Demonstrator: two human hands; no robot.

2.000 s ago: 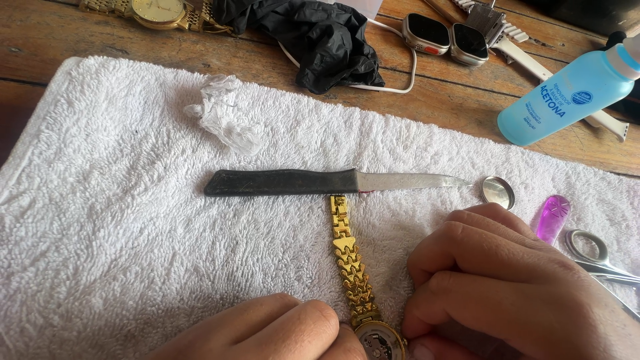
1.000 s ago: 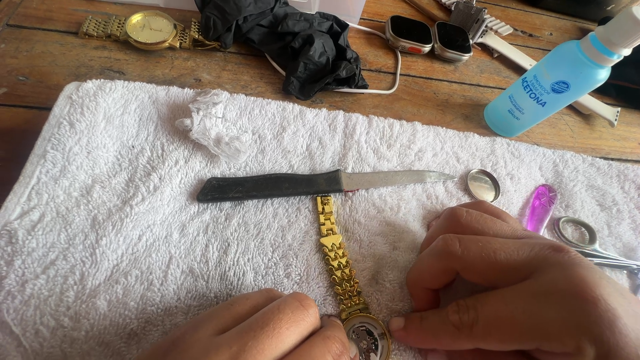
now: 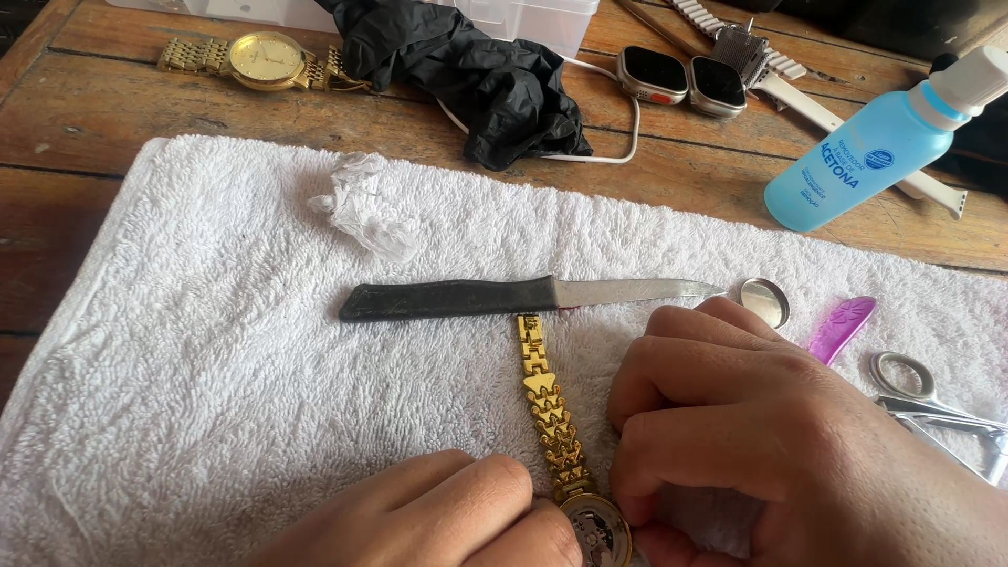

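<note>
A gold-coloured wristwatch lies face down at the bottom middle, its movement exposed and its link bracelet stretched up towards a knife. My left hand grips the case from the left with curled fingers. From the right, my right hand holds the case edge, thumb and fingertips partly hidden at the frame's bottom. The black-handled knife lies across the white towel, just above the bracelet's clasp end. Near its tip rests a round metal watch back, beside my right knuckles.
A purple plastic piece and metal scissors lie at right. Crumpled clear plastic sits on the towel. Behind are another gold watch, a black glove, smartwatches and an acetone bottle.
Both hands have stayed at the watch case, with only small finger shifts. The knife, the watch back and the other things lie as before.
</note>
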